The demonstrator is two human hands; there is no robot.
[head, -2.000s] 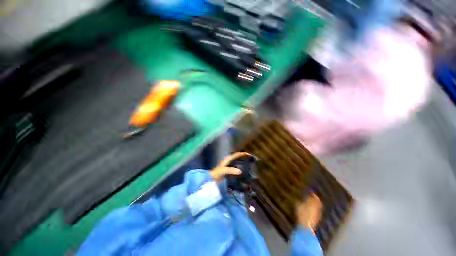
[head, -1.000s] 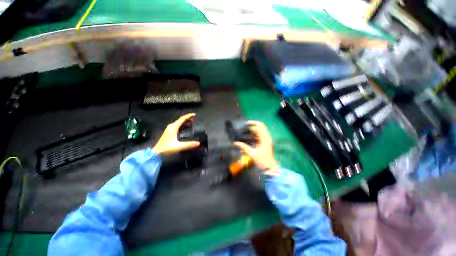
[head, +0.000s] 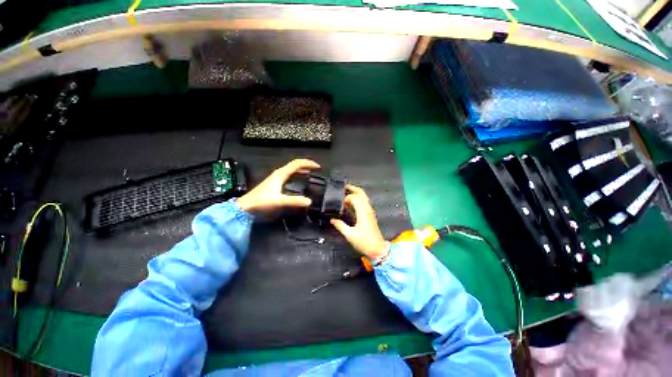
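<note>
My left hand (head: 278,190) and my right hand (head: 359,222) hold black cooling fans (head: 324,197) close together above the black mat (head: 295,294). The fans seem to stand on edge side by side; where one ends and the other begins is hard to tell. A thin lead with a small pale plug (head: 320,240) hangs below them. The orange electric screwdriver (head: 414,237) lies partly behind my right wrist, its thin tip pointing left. Small bits lie scattered on the mat.
A black grille (head: 155,197) with a green circuit board (head: 222,177) lies left. The fastener tray (head: 289,119) is behind the fans. Black bars (head: 527,221) and blue bags (head: 530,96) are at right, a yellow-green cord (head: 65,239) far left.
The view has turned from the partitioned carton to the bench. My hands, apart a second ago with a dark block in each, have come together, and the blocks now meet or nearly meet.
</note>
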